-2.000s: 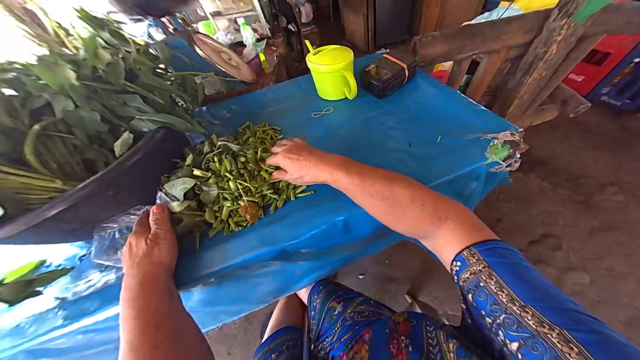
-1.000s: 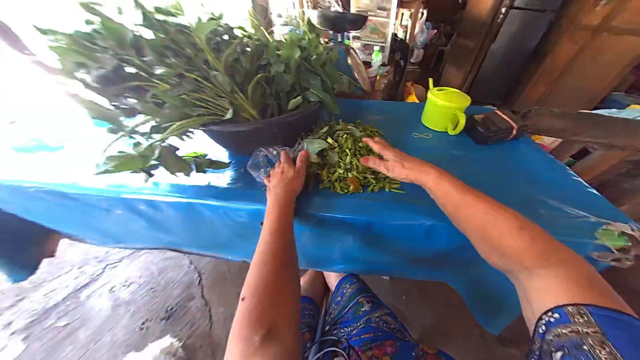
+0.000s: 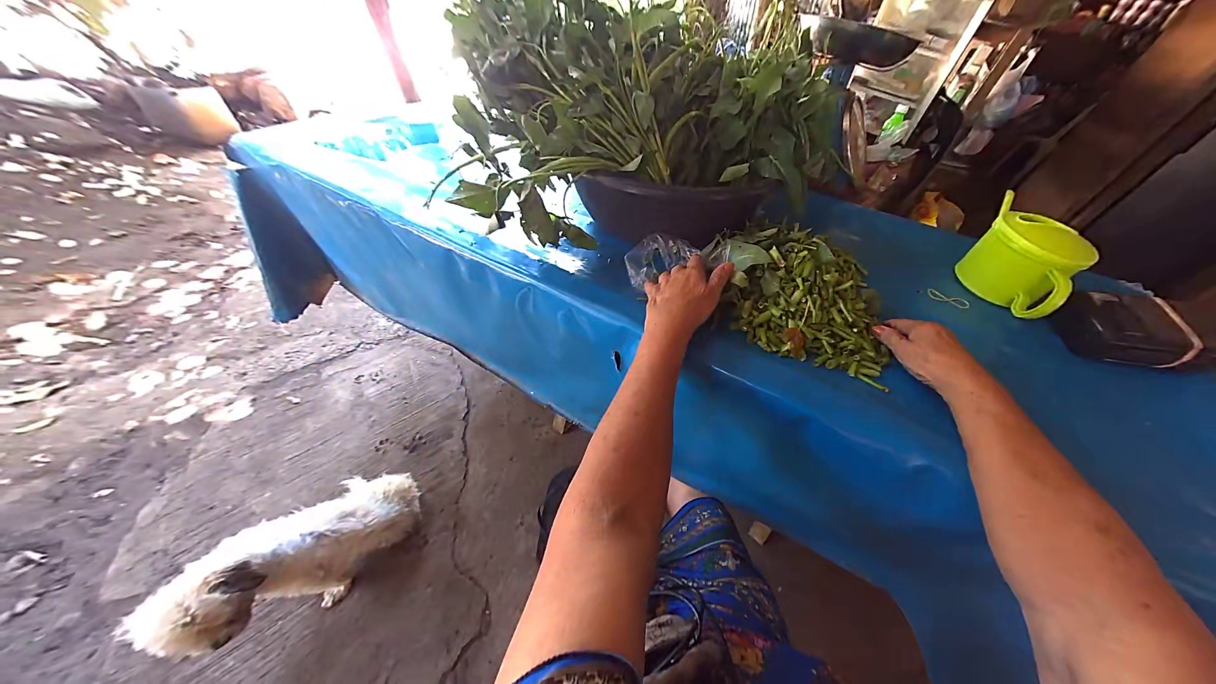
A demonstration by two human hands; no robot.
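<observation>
A heap of cut green stems and leaves (image 3: 807,299) lies on the blue plastic table cover (image 3: 532,318). My left hand (image 3: 686,294) rests at the heap's left edge, on a clear plastic bag (image 3: 657,258); its fingers touch the bag, but whether they grip it is hidden. At the heap's right edge is my right hand (image 3: 926,350), fingertips against the cut stems, thumb and fingers close together; I cannot tell if a piece is between them. Behind the bag stands a dark basin (image 3: 665,204) full of long leafy green stems (image 3: 646,104).
A lime-green plastic pitcher (image 3: 1024,261) and a dark lidded container (image 3: 1126,328) stand at the right, with a rubber band (image 3: 948,299) nearby. On the concrete floor at the lower left is a white dog (image 3: 285,560). Cluttered shelves (image 3: 917,71) are behind the table.
My right hand has gone from on top of the heap to its right edge. My left hand stays by the plastic bag. The view has swung far left, bringing the dog into sight.
</observation>
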